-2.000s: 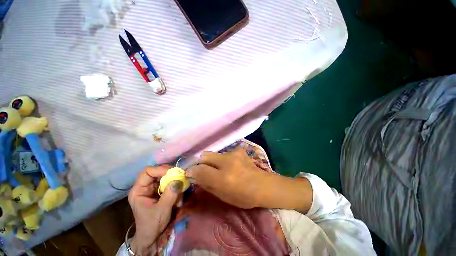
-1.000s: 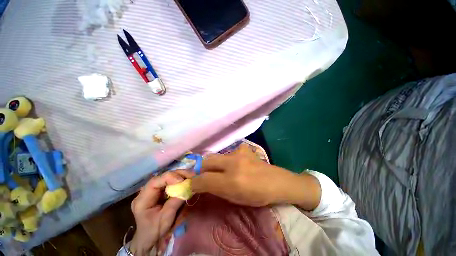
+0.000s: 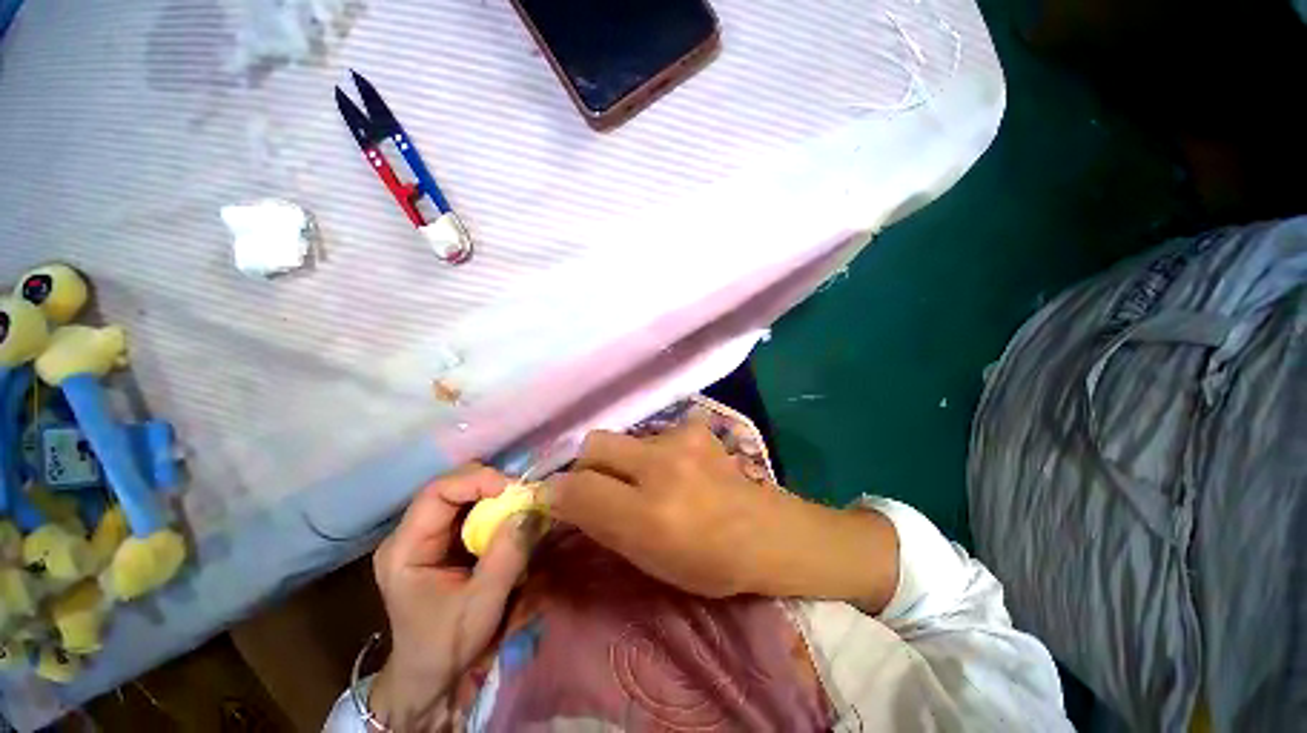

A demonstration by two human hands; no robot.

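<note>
A yellow stuffed end point(image 3: 496, 518) of a plush piece shows between my two hands, over the apron-covered lap at the table's near edge. My left hand point(image 3: 447, 566) grips it between thumb and fingers. My right hand point(image 3: 652, 504) is at its right side, with thumb and fingertips pinched together. A thin pale glint shows at the right fingertips; whether it is needle or thread I cannot tell. The blue strip of the piece is mostly hidden; a little blue shows below my left hand.
Thread snips point(image 3: 401, 169), a white block point(image 3: 268, 236), a smartphone point(image 3: 624, 50), white stuffing point(image 3: 287, 22) and loose threads point(image 3: 917, 57) lie on the striped table. Finished plush pieces point(image 3: 101, 444) are piled at left. A grey sack point(image 3: 1147, 473) stands right.
The blue loop seen above my hands a second ago is out of sight. The yellow end has turned and moved slightly up and left. My right fingers have shifted up beside it.
</note>
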